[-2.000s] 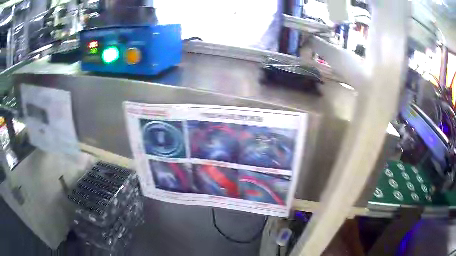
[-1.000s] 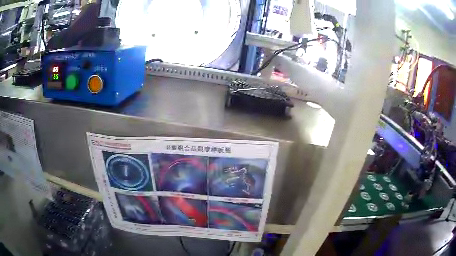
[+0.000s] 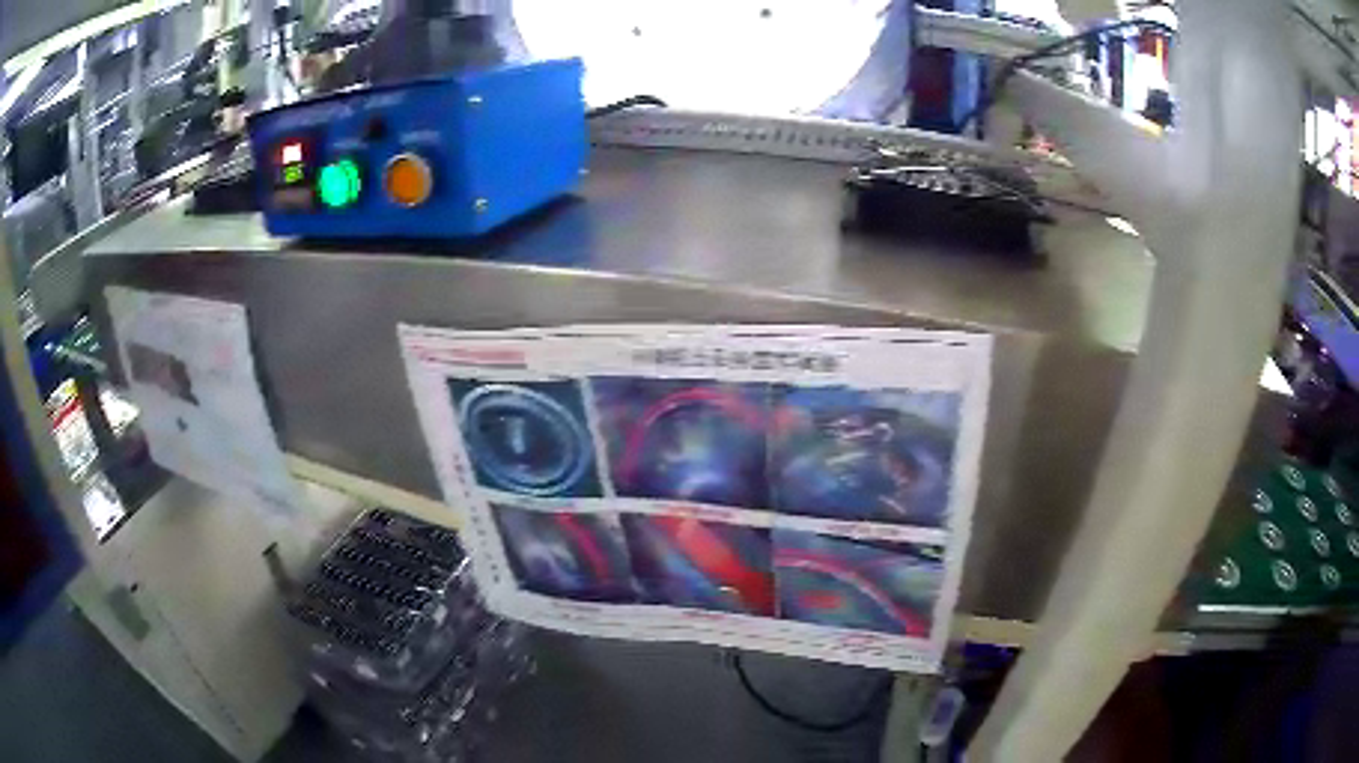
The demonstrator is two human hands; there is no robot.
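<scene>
Neither of my hands is in view. A white limit sample chart (image 3: pixel 701 507) with six blue and red ring photos hangs on the steel front. A bright blue controller box (image 3: pixel 507 149) with lit red digits, a green and an orange button stands on the steel bench top (image 3: pixel 716 224), at the upper left. A flat black ridged tray (image 3: pixel 946 206) lies on the bench top at the right. A smaller white sheet (image 3: pixel 194 395) hangs to the left of the chart, slightly blurred.
Stacked clear trays with dark parts (image 3: pixel 395 596) stand low at the left. A cream post (image 3: pixel 1177 373) crosses the right side. Behind it is a green surface with pale rings (image 3: pixel 1289 529). A bright round disc (image 3: pixel 716 52) is behind the bench. A black cable (image 3: pixel 797 716) hangs below the chart.
The view first swung right, then back left, so the bench things shifted left and then right again in the picture. Nothing on the bench has visibly moved.
</scene>
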